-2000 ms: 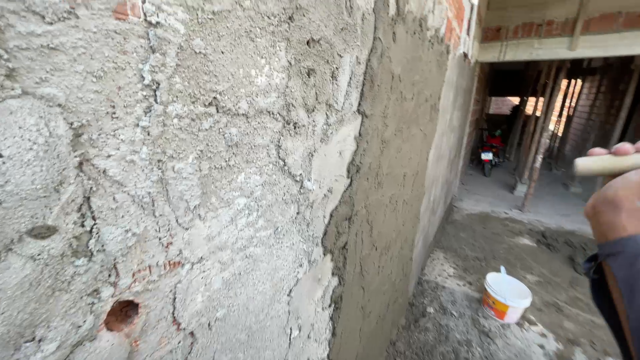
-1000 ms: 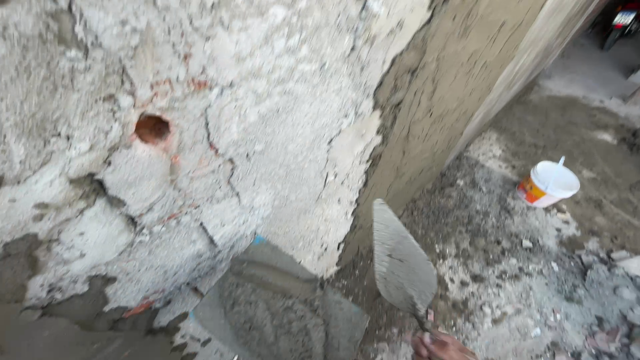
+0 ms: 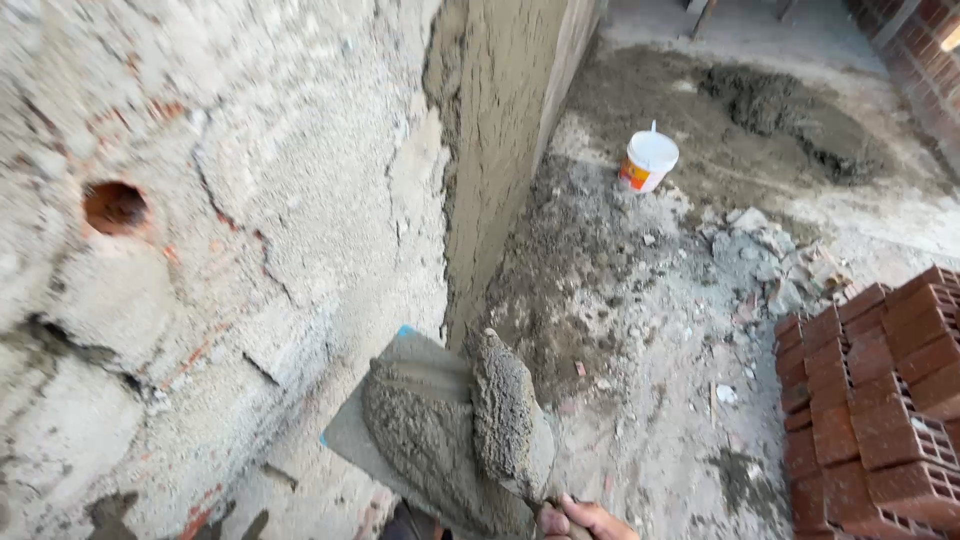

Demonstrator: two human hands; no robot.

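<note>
My right hand point(image 3: 589, 521) grips the handle of a pointed masonry trowel point(image 3: 541, 442) at the bottom centre. A long heap of wet mortar point(image 3: 502, 409) lies on its blade. Just left of the blade, and partly behind it, is a square mortar board point(image 3: 341, 435) with light blue corners, carrying more wet mortar point(image 3: 420, 435). My left hand is not in view; what holds the board is hidden. Beyond both tools rises a rough wall point(image 3: 322, 187), whose far part bears a band of fresh mortar point(image 3: 502, 135).
A white bucket point(image 3: 652, 157) stands on the rubble-strewn ground beyond the tools. Behind it spreads a pile of wet mortar point(image 3: 787, 112). Broken debris point(image 3: 757, 255) lies nearer, and hollow red bricks point(image 3: 847, 390) are stacked at the lower right. The near wall has a round hole point(image 3: 115, 208).
The trowel blade, bare a second ago, now carries mortar and has come over beside the board. The view has swung down from the first frame.
</note>
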